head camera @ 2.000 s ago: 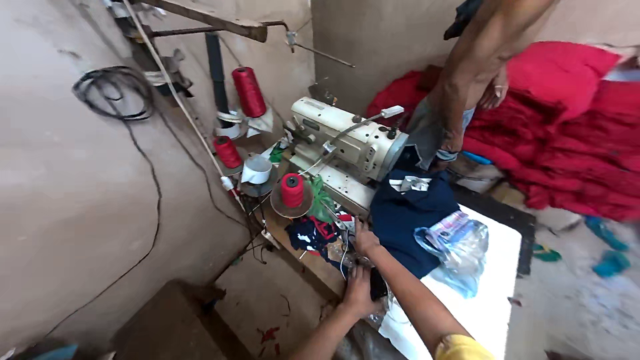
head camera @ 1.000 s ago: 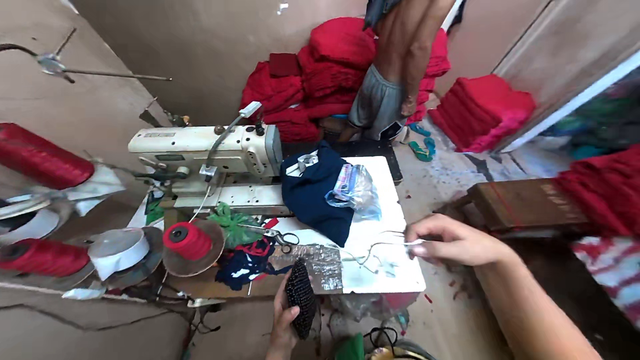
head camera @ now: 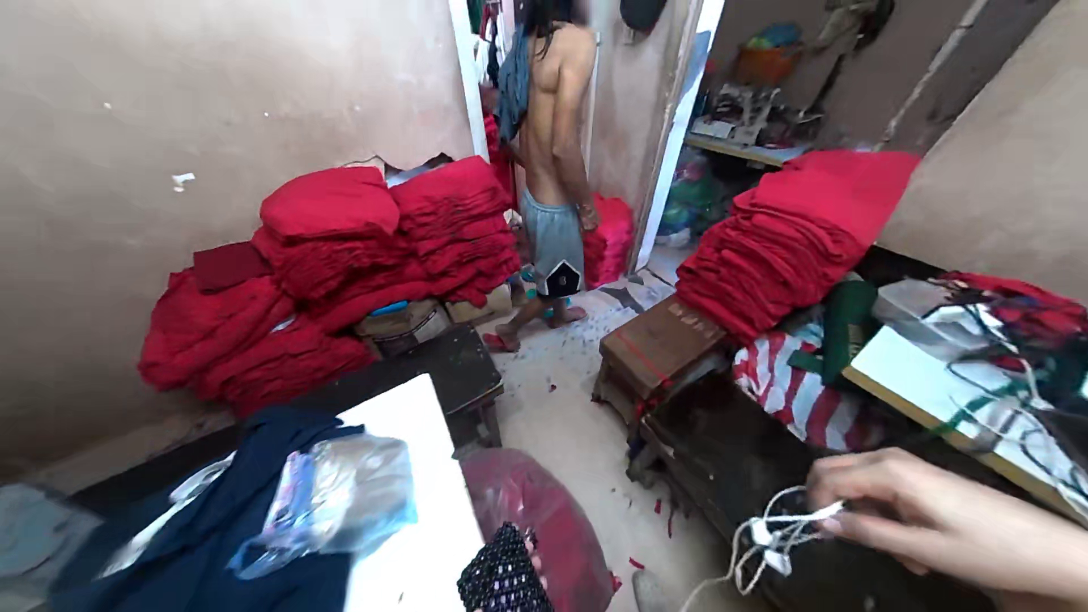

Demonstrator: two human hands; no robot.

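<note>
My right hand (head camera: 922, 518) pinches a white cord (head camera: 786, 531) with small white pieces on it, held over a dark bench at the lower right. At the bottom centre my left hand (head camera: 534, 552) shows only as fingertips behind a black beaded or woven item (head camera: 506, 571), which it holds. Left of that lies a clear plastic bag (head camera: 361, 493) on navy fabric (head camera: 229, 510), at the white table's (head camera: 416, 416) edge. The sewing machine is out of view.
A person (head camera: 552, 144) walks by the doorway. Red folded fabric stacks (head camera: 340, 246) line the back wall; another stack (head camera: 782, 238) leans near a brown box (head camera: 659, 340). A reddish plastic sack (head camera: 535, 527) stands beside the table. Cords lie on a second table (head camera: 918, 374).
The view has swung right, away from the sewing machine. My right hand has carried the white cord off the white table to over the dark bench. The other person has walked toward the doorway.
</note>
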